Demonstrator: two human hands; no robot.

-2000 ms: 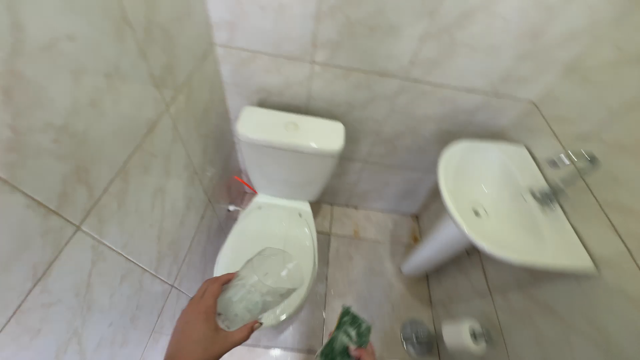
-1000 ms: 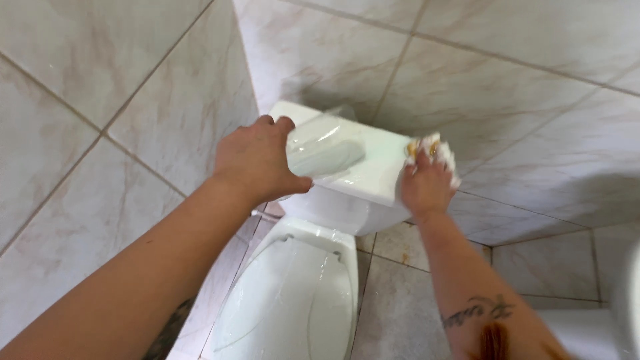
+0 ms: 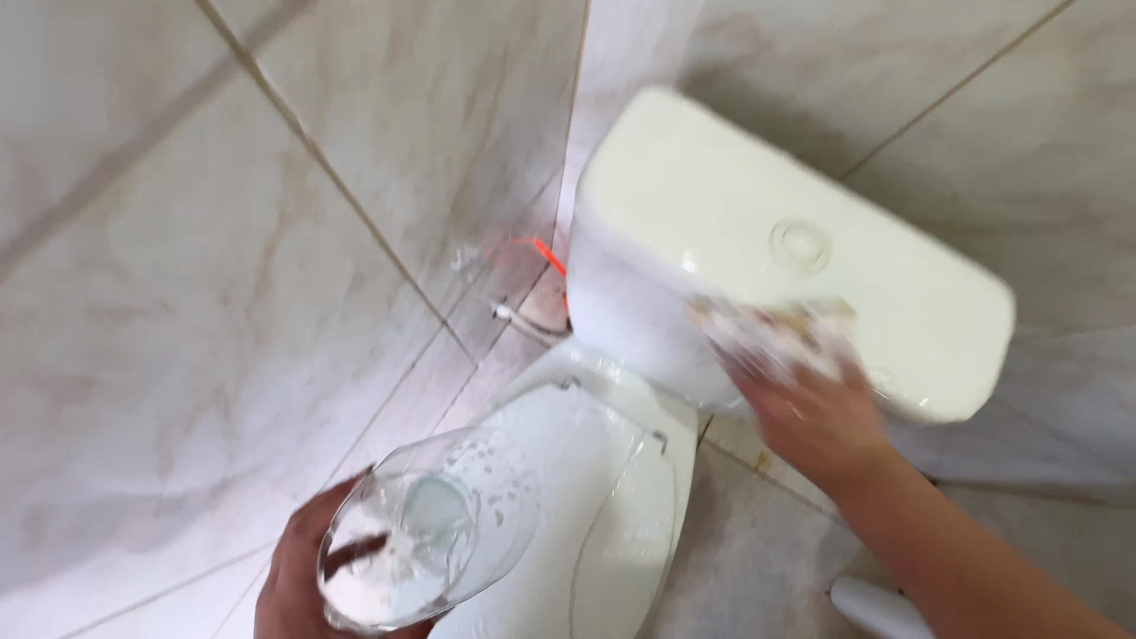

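Note:
My left hand point(image 3: 306, 555) holds a clear plastic container point(image 3: 435, 532), tilted so its open rim faces me, over the left side of the toilet's closed lid point(image 3: 612, 524). Some whitish matter shows inside it. My right hand point(image 3: 808, 408) presses a crumpled, light-coloured patterned cloth point(image 3: 781, 333) on the front edge of the white cistern lid point(image 3: 710, 186); hand and cloth are blurred. Just behind the cloth is the round flush button point(image 3: 799, 246).
Marbled wall tiles point(image 3: 266, 266) meet in a corner behind the cistern. A red object point(image 3: 548, 255) and a white hose point(image 3: 532, 327) are left of the cistern. A white object point(image 3: 874, 608) stands at the lower right on the tiled floor point(image 3: 754, 541).
My left hand has moved with the container from above the cistern lid to over the toilet lid. The cloth in my right hand has moved from the lid's right end to its front edge.

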